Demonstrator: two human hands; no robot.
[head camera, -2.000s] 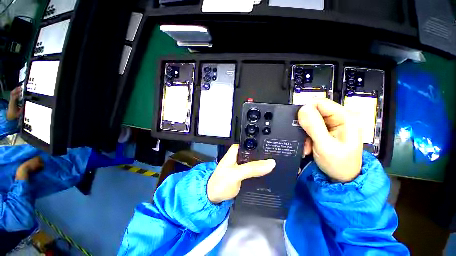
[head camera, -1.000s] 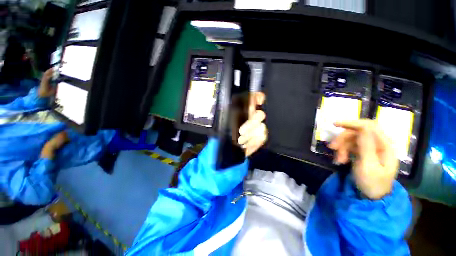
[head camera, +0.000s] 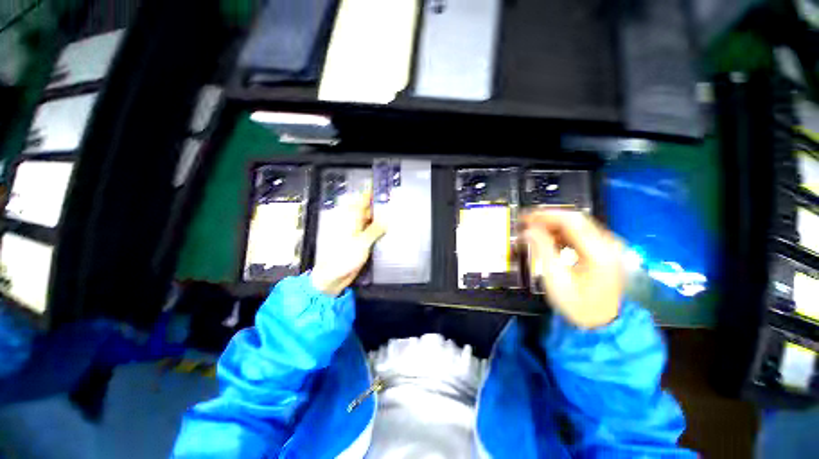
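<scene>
The black phone tray (head camera: 444, 188) lies in front of me. A covered smartphone (head camera: 404, 224), silver with glare, lies at its middle slot, camera rings at the far end. My left hand (head camera: 346, 246) grips its left edge and partly hides another covered phone (head camera: 334, 193) in the slot to the left. An open phone (head camera: 276, 233) is in the far-left slot and another (head camera: 484, 238) is right of the middle. My right hand (head camera: 579, 269) is blurred, fingers apart over the far-right open phone (head camera: 557, 186), with nothing visible in it.
The cover tray (head camera: 561, 63) behind holds white, silver and dark panels. Stacked trays (head camera: 108, 170) stand at left with silver and white panels. Crumpled blue film (head camera: 660, 224) lies right of the phone tray. A side tray of open phones (head camera: 745, 242) is at far right.
My left hand has brought the phone, earlier held over my lap and then on edge, to the middle slot. My right hand let go of it and moved over the far-right phone. The view has shifted.
</scene>
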